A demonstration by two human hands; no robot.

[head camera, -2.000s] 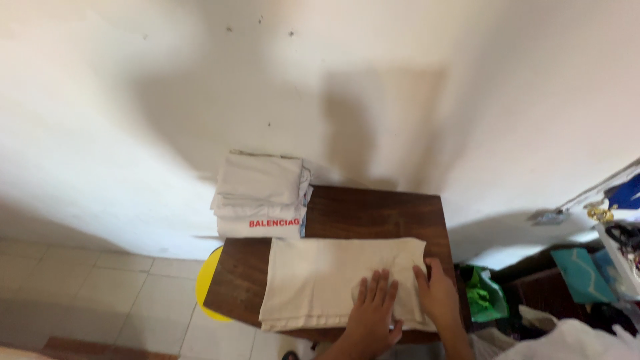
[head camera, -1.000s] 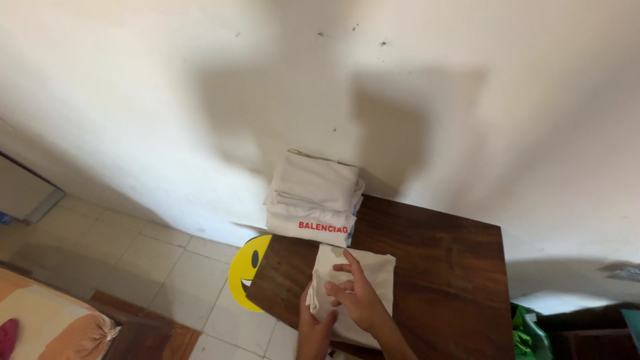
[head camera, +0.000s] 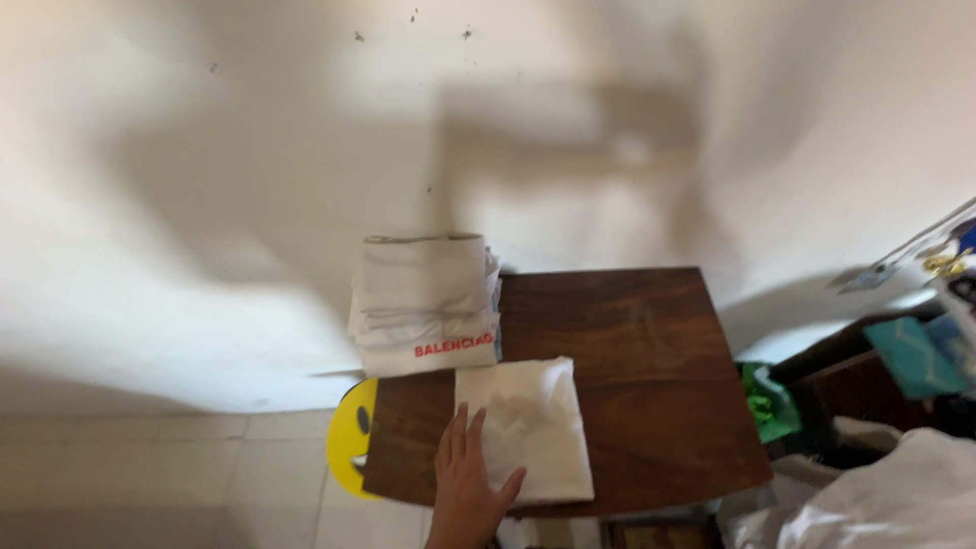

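Note:
A folded off-white cloth (head camera: 545, 450) lies flat near the front of a dark wooden tabletop (head camera: 633, 381). At its left edge is my left hand (head camera: 467, 480), back up, with the fingers spread and the thumb over the cloth's lower part; it grips nothing. Behind and to the left of this cloth stands a stack of folded white garments (head camera: 423, 278), the lower part bearing red lettering. My right hand is out of the frame.
A pale wall (head camera: 267, 152) rises behind the table. A yellow smiley-face object (head camera: 347, 438) shows at the table's left side, above floor tiles (head camera: 282, 465). Right of the table are a green bag (head camera: 770, 404), a teal item (head camera: 911, 357) and a heap of white fabric (head camera: 892, 496).
Two seconds ago the cloth lay wide under both hands; it is now folded much narrower. My right hand, seen in both earlier frames, has left the view.

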